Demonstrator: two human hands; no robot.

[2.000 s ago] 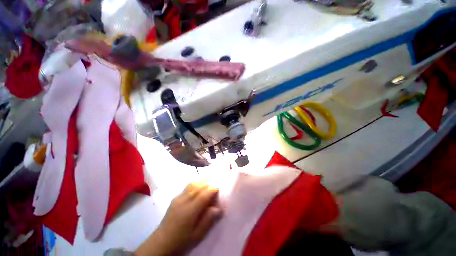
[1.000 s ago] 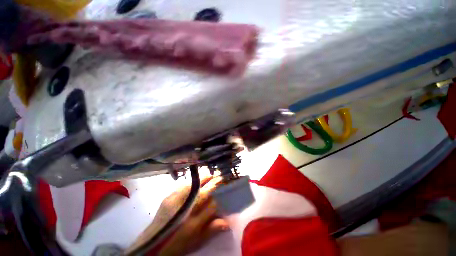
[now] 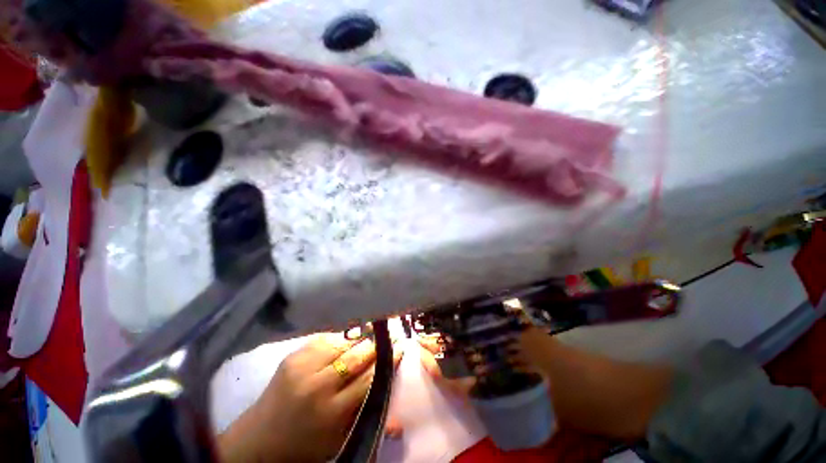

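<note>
A pale pink-white fabric panel point(image 3: 439, 420) lies under the sewing machine's head, with red fabric point(image 3: 494, 452) beside and below it. My left hand point(image 3: 312, 389), with a ring on one finger, lies on the left side of the panel, fingertips close to the lit stitching point. My right hand point(image 3: 584, 380) reaches in from the right, its fingertips near the panel. The tension knob point(image 3: 514, 411) and curved metal guard hide parts of both hands. The needle and presser foot cannot be made out clearly. Whether either hand grips the fabric cannot be told.
The white machine head point(image 3: 398, 208) fills the upper view, with a dusty pink rag strip point(image 3: 435, 127) on top. The shiny metal take-up lever guard point(image 3: 154, 389) stands close in front. Stacked pale and red pieces point(image 3: 45, 262) lie at left. Red fabric hangs at right.
The view has moved in over the machine head, which now covers most of the scissors. My right hand has come in beside the stitching point. My left hand stays at its left.
</note>
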